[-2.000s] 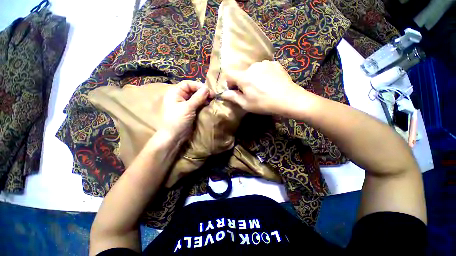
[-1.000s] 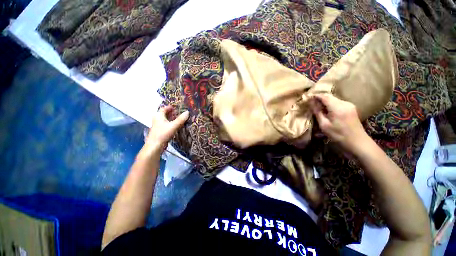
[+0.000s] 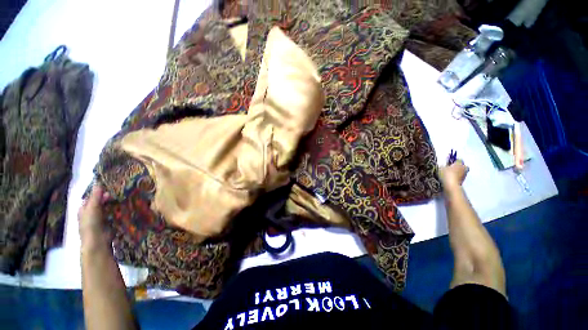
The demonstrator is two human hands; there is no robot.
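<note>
A patterned jacket (image 3: pixel 380 148) in brown-black, red and gold lies spread in front of me. Its shiny tan lining (image 3: pixel 193 161) is pulled out in a crumpled heap at the middle. My left hand (image 3: pixel 94 216) is blurred at the jacket's left edge; its grip on the cloth cannot be made out. My right hand (image 3: pixel 454 173) is off the jacket, just right of its edge, low over the table, with its fingers closed on small dark snips (image 3: pixel 452 156). A dark hanger hook (image 3: pixel 278 242) shows below the lining.
Other patterned garments (image 3: pixel 42 155) lie at the left of the white table (image 3: pixel 503 193). Clear and white containers (image 3: pixel 474 61), a white cord and a pale tray with a black item (image 3: pixel 499 136) stand at the right corner. Blue floor shows beyond the edges.
My right hand has let go of the lining and moved right, beyond the jacket. My left hand went from the lining to the jacket's left edge. The view swung left and back.
</note>
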